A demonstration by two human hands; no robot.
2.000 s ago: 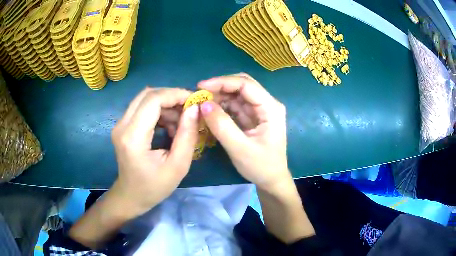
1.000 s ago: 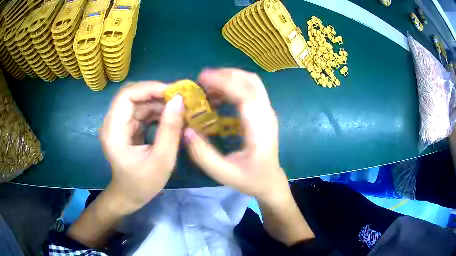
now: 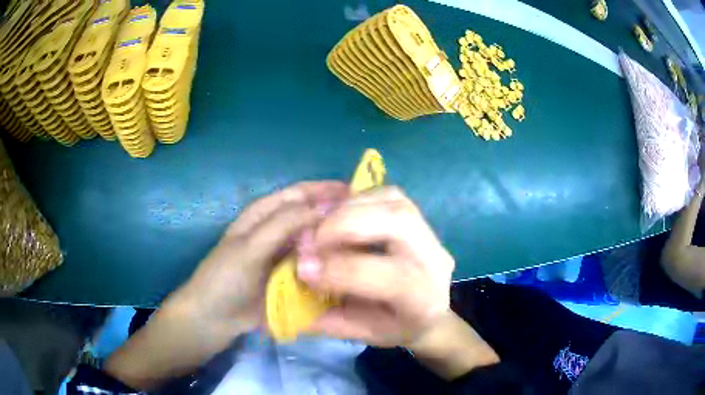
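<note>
A long yellow moulded body [image 3: 287, 305] is held between my two hands near the table's front edge, its rounded end low and a yellow tip showing beyond the fingers. My left hand [image 3: 267, 239] is around its left side, blurred. My right hand [image 3: 379, 266] grips it from the right and covers its middle. Whether a small clip is in the fingers cannot be seen. A fanned stack of yellow bodies [image 3: 390, 65] stands at the far centre, with a pile of small yellow clips [image 3: 488, 89] beside its right end.
Tall stacks of yellow bodies [image 3: 127, 85] stand at the upper left. A bag of brown-yellow parts [image 3: 23, 224] lies at the left edge, a bag of pale parts [image 3: 661, 143] at the right. A person's arm [image 3: 686, 247] shows at the right edge.
Both hands have moved nearer to me and closed in over the yellow body, which has turned and now shows lengthwise. The view has shifted slightly. A person's arm shows more at the right edge.
</note>
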